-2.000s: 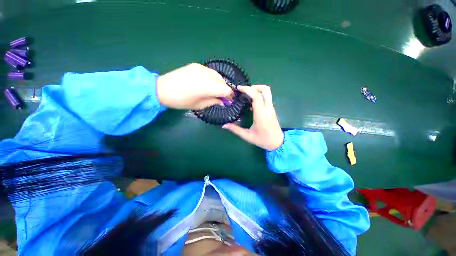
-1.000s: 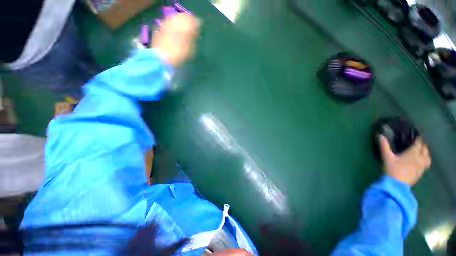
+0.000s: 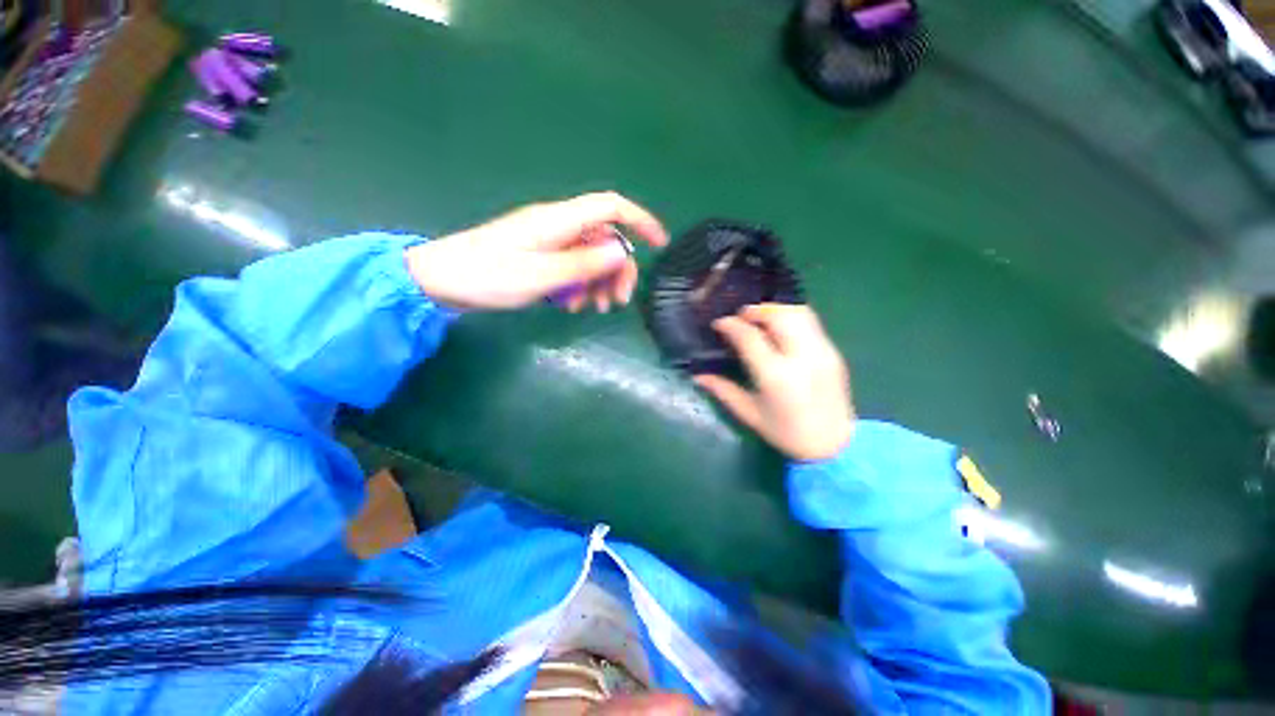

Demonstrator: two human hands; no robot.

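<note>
A round black ribbed housing (image 3: 688,311) stands on the green table in front of me, with its dark middle facing up. My right hand (image 3: 786,375) is on its near right side, with thumb and fingers at the rim and centre. My left hand (image 3: 538,259) is just left of the housing, not touching it. It holds a purple cylinder (image 3: 571,294), mostly hidden by the fingers; a thin wire or shiny end shows near the fingertips.
Several loose purple cylinders (image 3: 231,77) lie at the far left beside a brown carton (image 3: 105,105). Another black housing (image 3: 856,59) with a purple cylinder inside stands at the far side. A small glinting bit (image 3: 1043,417) and a yellow piece (image 3: 977,481) lie at the right.
My left hand has come from the loose purple cylinders to beside the housing, now with a cylinder. My right hand and the black housing have moved from the right to in front of me.
</note>
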